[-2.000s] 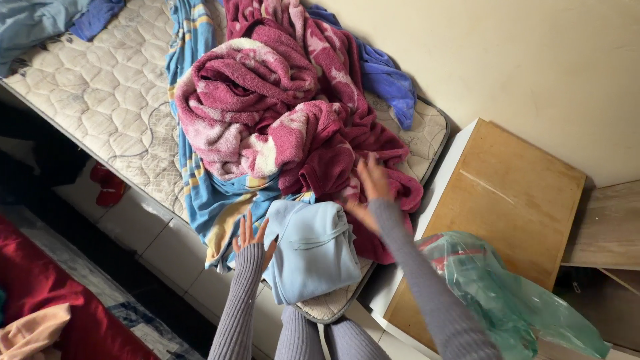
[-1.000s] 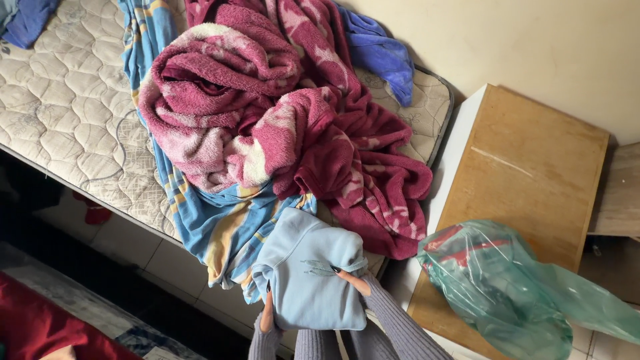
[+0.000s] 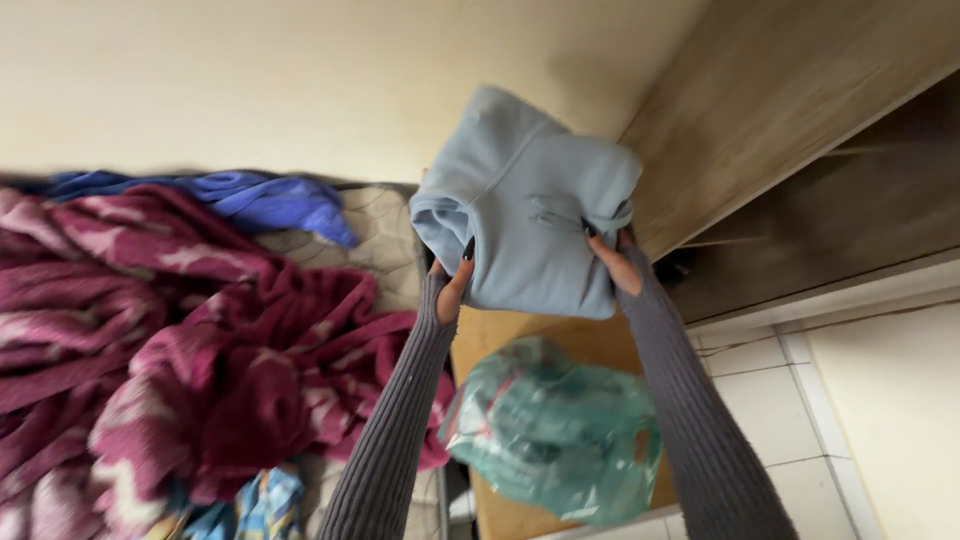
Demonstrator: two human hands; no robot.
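Note:
A folded light blue sweatshirt (image 3: pixel 536 217) is held up in front of me, above the wooden top of a low cabinet. My left hand (image 3: pixel 454 285) grips its lower left edge, thumb on the front. On the right side my right hand (image 3: pixel 616 259) holds it, thumb on top and the other fingers mostly hidden underneath. Below the sweatshirt, a green translucent plastic bag (image 3: pixel 555 427) lies on the wooden top (image 3: pixel 510 517), with things inside that I cannot make out.
To the left, a crumpled maroon and pink blanket (image 3: pixel 225 360) and a blue cloth (image 3: pixel 277 202) lie on a quilted mattress (image 3: pixel 379 217). A wooden shelf unit (image 3: pixel 750 112) stands at the right, beside the wall. White floor tiles (image 3: pixel 772 405) show lower right.
Both hands have lifted the folded sweatshirt from the mattress edge and carried it to the right, over the cabinet. The view has swung right. Two seconds ago the hands were apart beside it.

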